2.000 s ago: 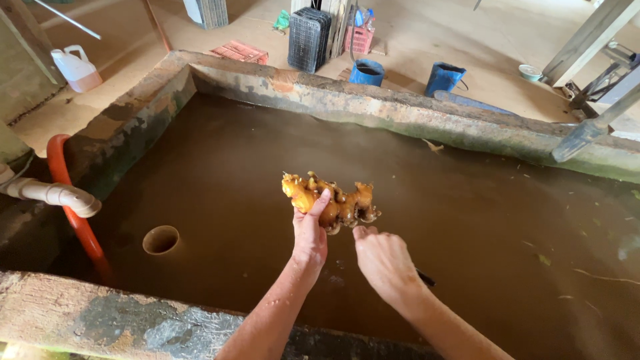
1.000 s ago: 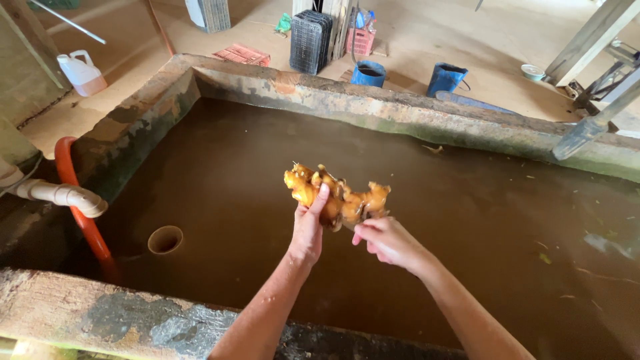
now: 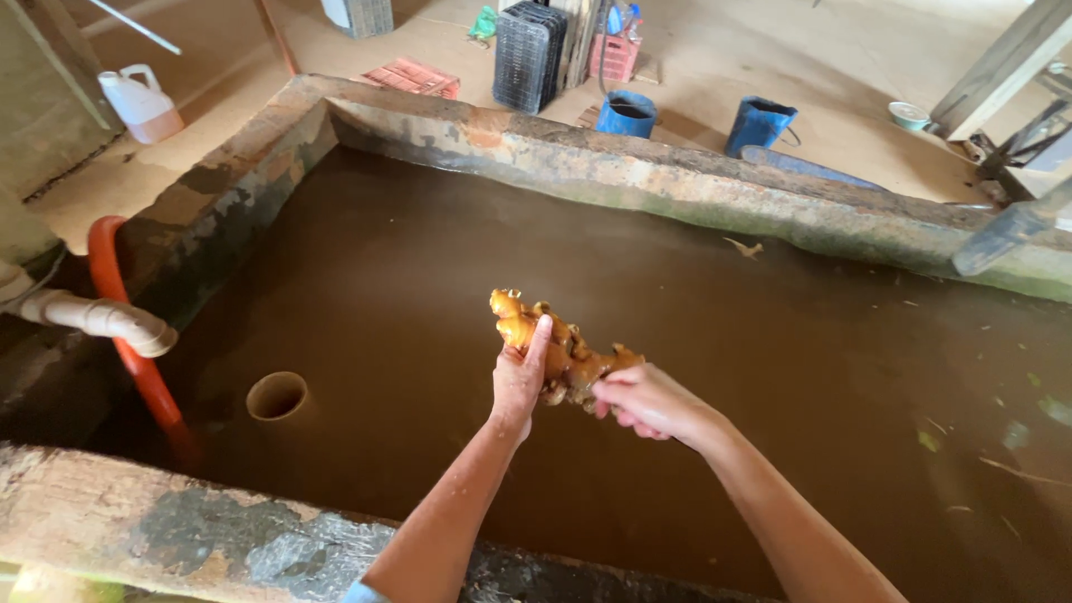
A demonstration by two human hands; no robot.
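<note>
A large, knobbly ginger rhizome [image 3: 582, 366], wet and yellow-brown, is held over the brown water of a concrete tank. My left hand [image 3: 517, 381] grips it from below near its left part, with the thumb across its front. At the right end, the curled fingers of my right hand [image 3: 649, 402] are against its lower side. A thin dark piece of a tool shows under my right wrist; its working end is hidden, so its kind cannot be told.
The tank's rough concrete rim [image 3: 486, 130] surrounds the water. At left are an orange hose [image 3: 138, 360], a white pipe elbow [image 3: 126, 322] and an upright pipe mouth [image 3: 278, 395]. Beyond stand black crates [image 3: 528, 54], blue containers [image 3: 626, 115] and a plastic jug [image 3: 141, 105].
My right hand has shifted along the ginger's right end and lower side, its pose changing between frames. My left hand keeps its grip, and the ginger now slants down more to the right.
</note>
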